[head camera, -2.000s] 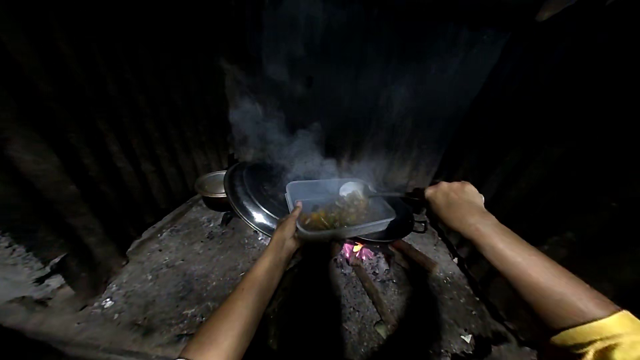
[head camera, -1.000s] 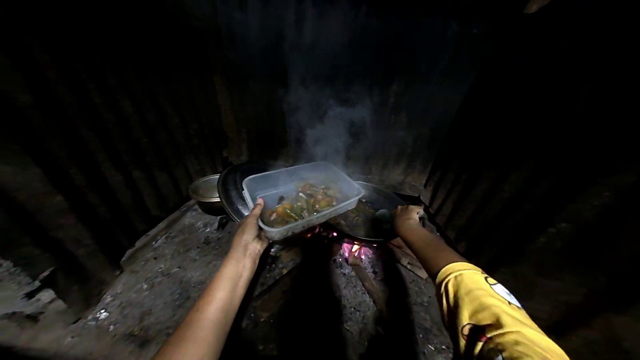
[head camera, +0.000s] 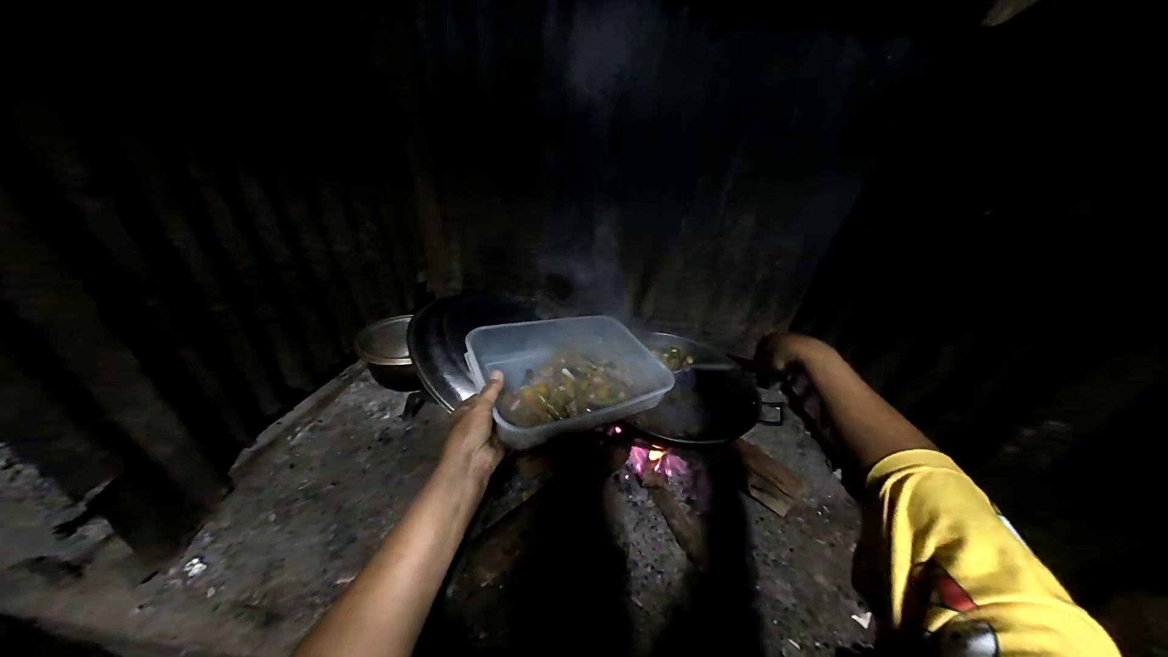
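Observation:
My left hand (head camera: 474, 427) grips the left edge of a clear plastic food container (head camera: 570, 379), tilted and partly filled with cooked food (head camera: 570, 391) in orange and green pieces. The container is held above the left part of a dark wok (head camera: 703, 406) that sits over the fire. My right hand (head camera: 785, 356), in shadow to the right of the wok, is closed on the handle of a ladle or spoon (head camera: 712, 366). The utensil's head, with some food (head camera: 675, 356) on it, is beside the container's right edge, over the wok.
A large dark round lid or pan (head camera: 438, 351) leans behind the container. Left of it stands a metal pot (head camera: 385, 347). Flames (head camera: 657, 461) and firewood (head camera: 771, 476) lie below the wok on an ashy surface (head camera: 301, 493). Corrugated walls stand behind, with smoke rising.
Two seconds ago the spoon's head was in the container; now it is over the wok with food on it. The container has moved off part of the wok, to the left.

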